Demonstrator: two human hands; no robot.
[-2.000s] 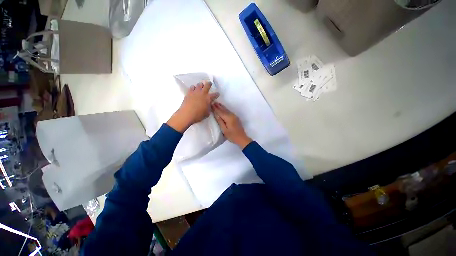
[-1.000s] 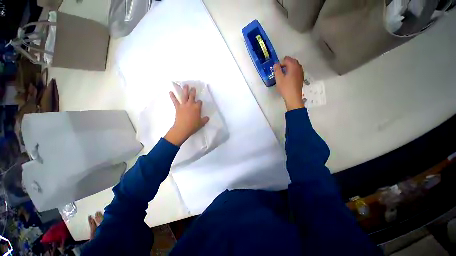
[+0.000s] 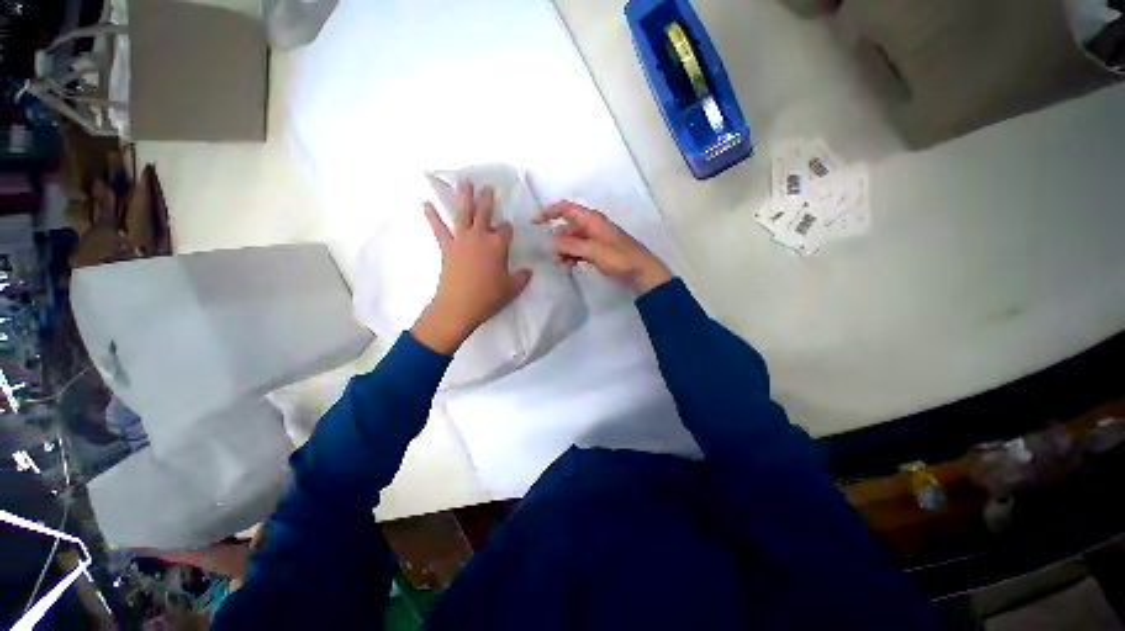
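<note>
A bag wrapped in white tissue paper (image 3: 494, 351) lies on a stack of flat white sheets (image 3: 420, 74). My left hand (image 3: 475, 265) lies on its upper part with fingers spread, pressing it down. My right hand (image 3: 598, 244) is at the wrapped bag's right edge, fingers partly bent; whether a piece of tape is on the fingertips is too small to tell. The blue tape dispenser (image 3: 693, 93) with a yellowish roll stands to the right of the sheets.
Labels (image 3: 808, 197) lie below the dispenser. Taupe bags (image 3: 962, 62) stand at the upper right, another (image 3: 197, 74) at the upper left. Wrapped bags (image 3: 222, 321) stand at the left; part of another person's arm (image 3: 222, 558) shows beside them. The table's dark edge (image 3: 938, 413) curves at the lower right.
My right hand has moved from the tape dispenser back left to the wrapped bag. My left hand has stayed on it. The lower wrapped bag at the left has tilted or shifted away from the upper one.
</note>
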